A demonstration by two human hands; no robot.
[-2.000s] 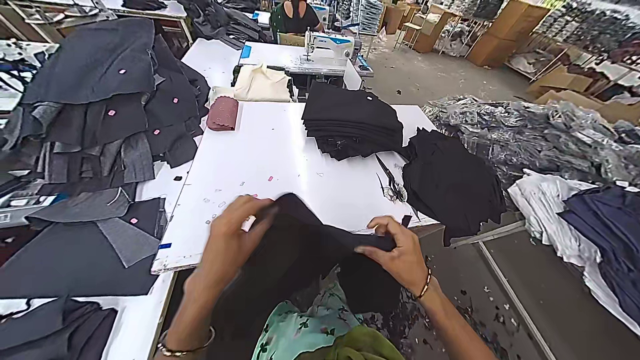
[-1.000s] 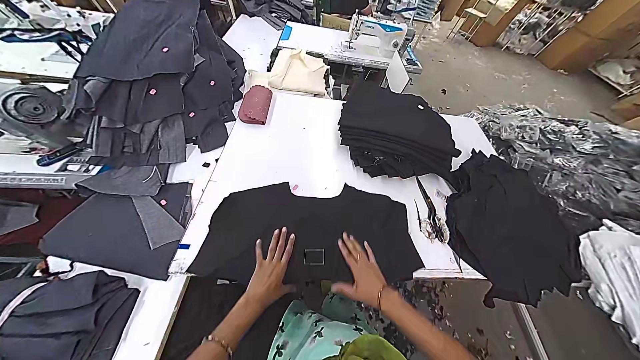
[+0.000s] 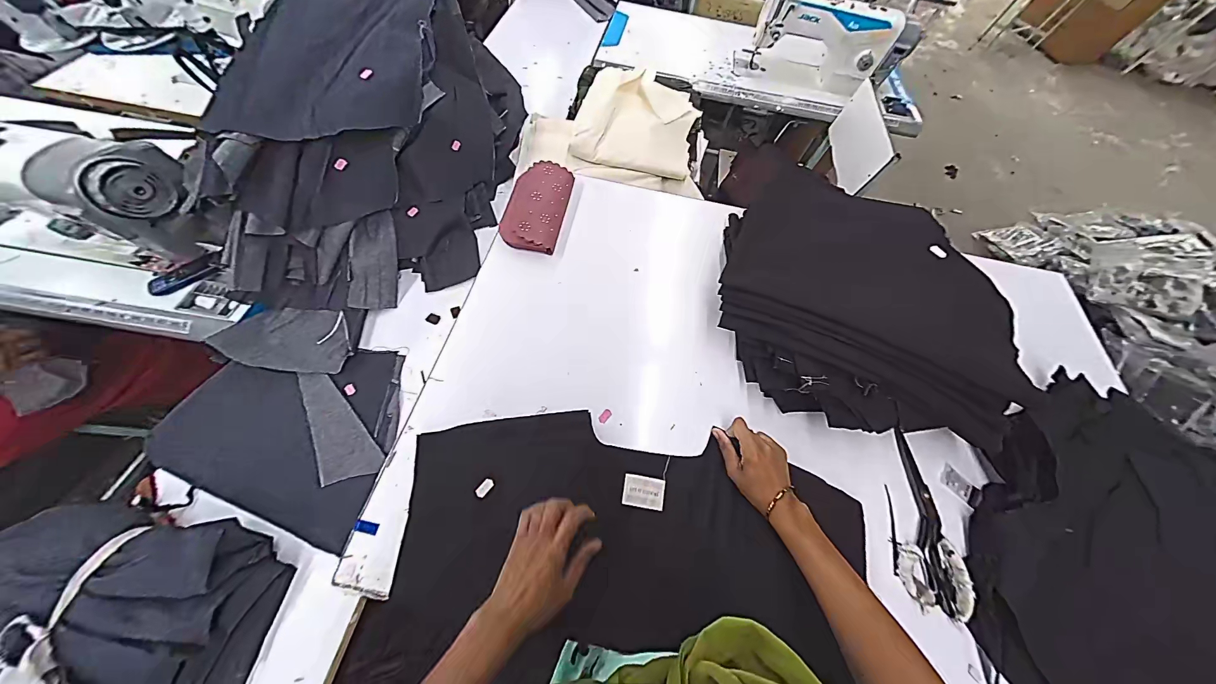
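Observation:
A black garment panel (image 3: 665,570) with a curved neckline lies flat on the white table (image 3: 589,313). A pale label (image 3: 643,492) sits below its neckline, and a small white sticker (image 3: 484,488) is on its left part. My right hand (image 3: 755,465) pinches the panel's edge at the right corner of the neckline. Over the left half of the panel is my left hand (image 3: 549,560), fingers loosely curled, holding nothing; whether it touches the cloth I cannot tell. Scissors (image 3: 926,541) with wrapped handles rest to the right, beside a stack of black panels (image 3: 855,294).
More black cloth (image 3: 1102,532) hangs over the right edge. A dark red scalloped case (image 3: 538,207) and folded cream cloth (image 3: 635,128) are at the back, before a sewing machine (image 3: 826,43). Grey pieces (image 3: 323,66) are piled left. Part of another person (image 3: 114,380) shows far left.
Both hands lay spread on the panel a second ago; my right hand has moved up to the neckline and gripped the edge. Earlier, both hands held the black cloth raised and bunched.

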